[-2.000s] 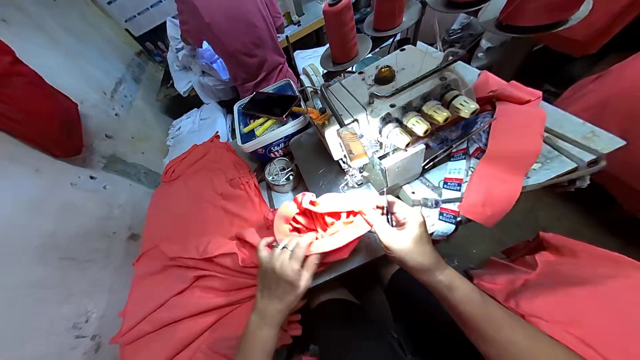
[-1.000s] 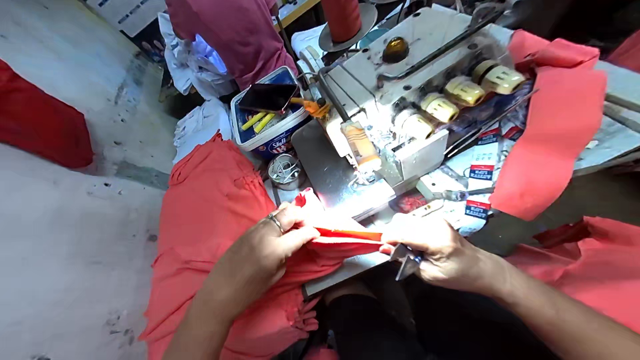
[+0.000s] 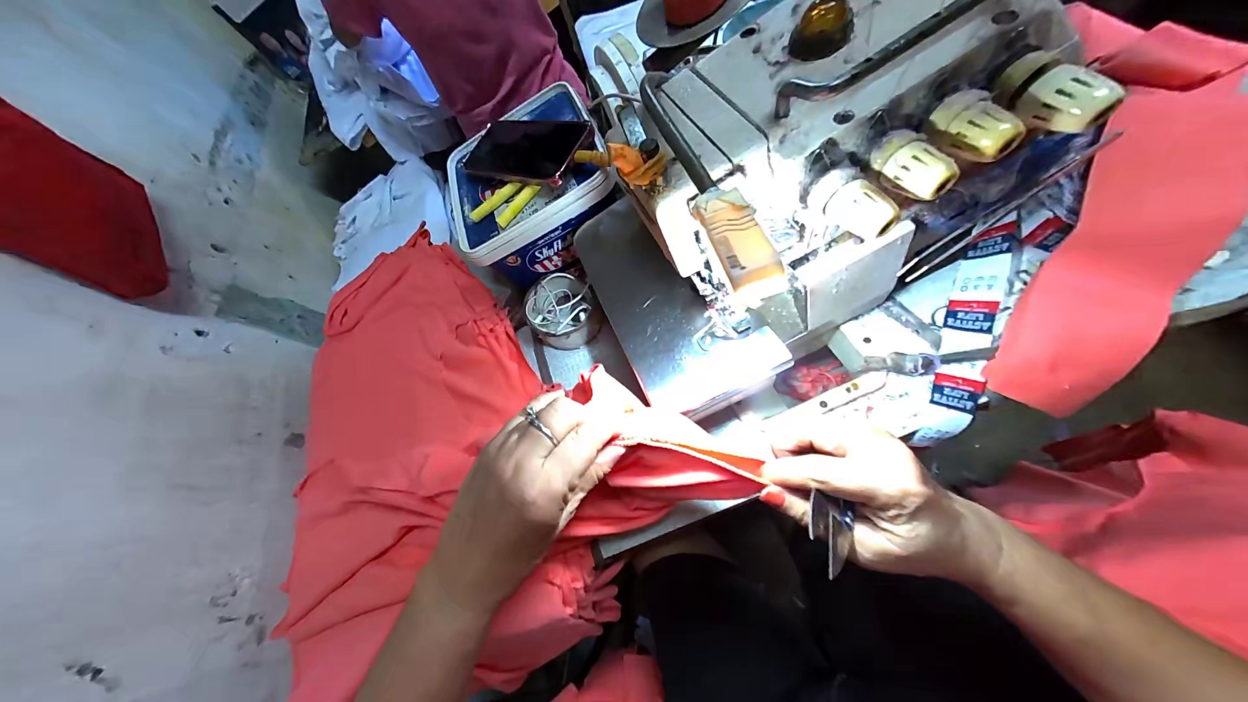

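A coral-red fabric piece (image 3: 682, 453) with a stitched edge is stretched between both hands, just in front of an overlock sewing machine (image 3: 780, 117). My left hand (image 3: 531, 468), wearing a ring, pinches its left part. The fabric's right end is between the thumb and fingers of my right hand (image 3: 868, 492), which also holds small metal thread snips (image 3: 832, 526) against the palm, blades pointing down. The machine's lit presser foot area (image 3: 726, 327) stands beyond the fabric, not touching the hands.
Gathered coral garments (image 3: 400, 419) hang at the left. A plastic tub (image 3: 531, 239) holds a phone (image 3: 526, 149) and yellow pieces, beside a small round container (image 3: 563, 312). Printed labels (image 3: 965, 341) and a coral strip (image 3: 1121, 244) lie right of the machine. A wall (image 3: 146, 468) stands at far left.
The fabric, earlier a rounded, bunched opening near the presser foot, is now drawn out between both hands. The snips show more plainly in my right hand. The view has moved closer to the machine.
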